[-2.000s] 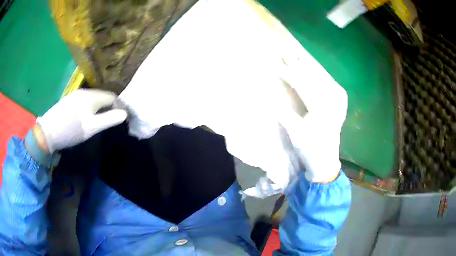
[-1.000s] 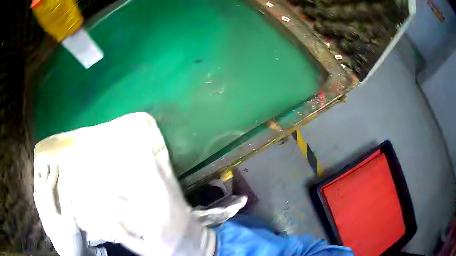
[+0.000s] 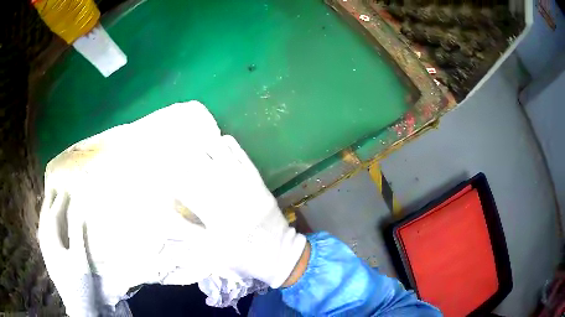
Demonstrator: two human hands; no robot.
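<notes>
A large white cloth (image 3: 136,179), with yellowish stains and folds, fills the lower left and hangs over part of the green mat floor (image 3: 297,80). My right hand (image 3: 257,232), in a white knit glove, grips the cloth; its fingers blend into the white folds. A crumpled edge shows below the wrist. A greyish knit patch (image 3: 93,294) at the bottom left may be my left glove, but its fingers cannot be made out. The yellow-wrapped air nozzle (image 3: 102,52) with a flat white tip hangs at the upper left, apart from my right hand.
The worn booth edge (image 3: 372,148) runs below the mat, with yellow-black tape below it. Foam lining (image 3: 452,43) is at the upper right; dark foam is at the left. A black-rimmed red pad or tray (image 3: 452,254) lies lower right on a grey surface.
The view has swung right, bringing the nozzle to the upper left and the red pad into view. Since one second ago, the cloth and my right hand have shifted up and right.
</notes>
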